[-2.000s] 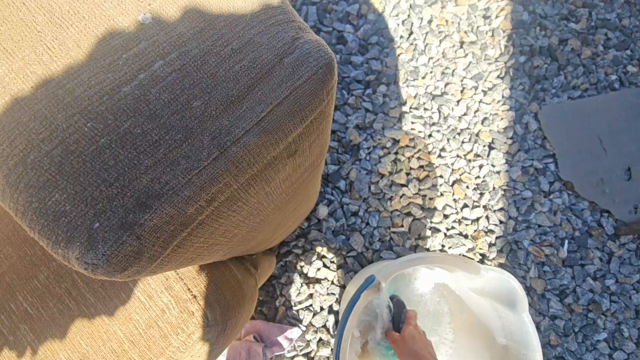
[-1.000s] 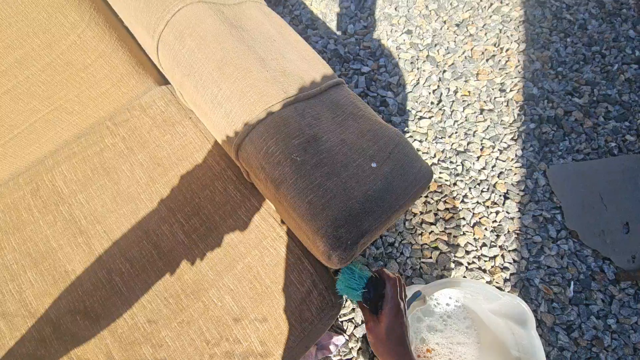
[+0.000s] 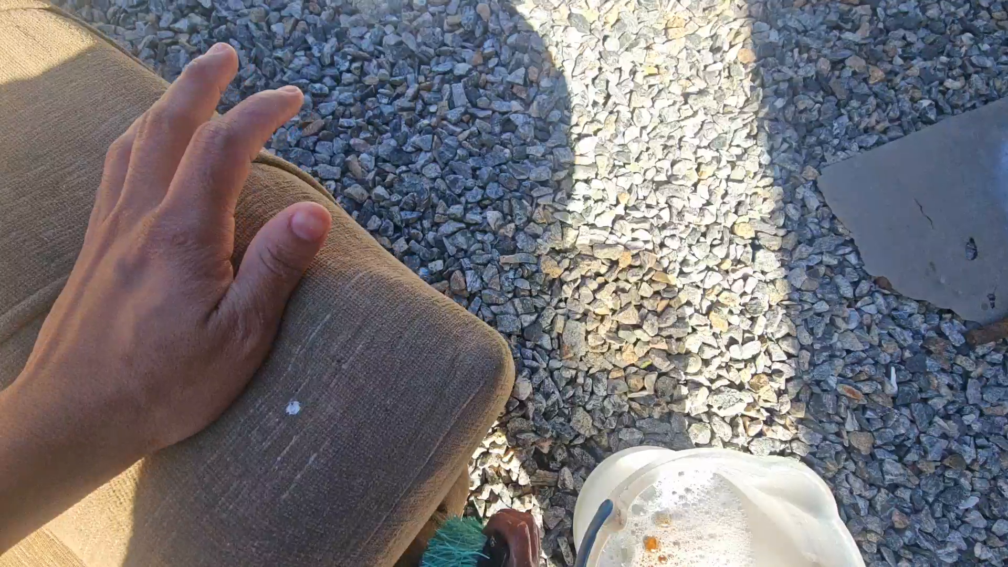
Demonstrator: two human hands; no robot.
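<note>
My left hand (image 3: 169, 268) is spread over the brown fabric armrest (image 3: 394, 378) of a sofa, fingers apart and holding nothing. A small white spot marks the fabric below it. At the bottom edge, my right hand (image 3: 516, 539) is mostly cut off by the frame; its fingers are around the dark body of a scrubbing brush with green bristles (image 3: 457, 543). The brush is close beside the armrest's lower front. Right of it stands a white plastic bucket (image 3: 811, 492) with foamy liquid (image 3: 685, 520) inside.
Grey gravel (image 3: 661, 315) covers the ground beside the sofa, partly sunlit and partly shaded. A flat grey slab (image 3: 929, 213) with a broken edge lies on the gravel at the right. A dark handle part rests at the bucket's left rim.
My left hand has come into view over the armrest. The brush was in the bucket two seconds ago, then came out to the armrest's lower corner. The view has shifted.
</note>
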